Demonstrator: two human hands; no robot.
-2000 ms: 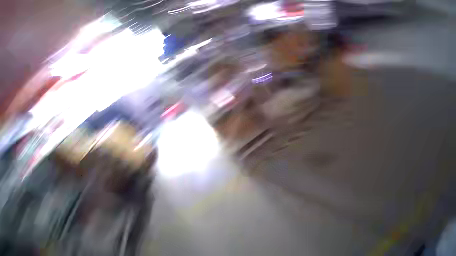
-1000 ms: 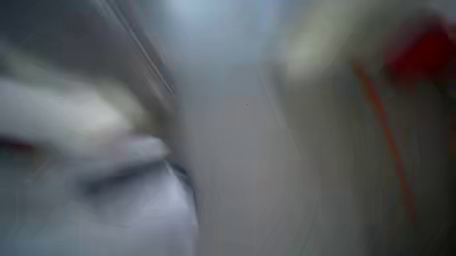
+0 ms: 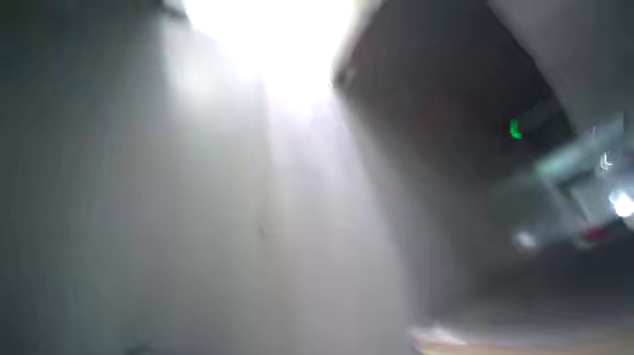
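The head view is strongly blurred. Neither my left hand nor my right hand can be made out in it. A broad pale grey surface fills the left and middle; I cannot tell whether it is floor or wall. No watch or tray can be told.
A very bright light glares at the top. A dark area lies right of the middle, with a small green glow in it. A pale greenish blurred object is at the right. A tan strip shows at the bottom right.
The whole view has swung. The red shape and thin red line at the right and the white shape at the lower left are gone; a bright glare now shows at the top.
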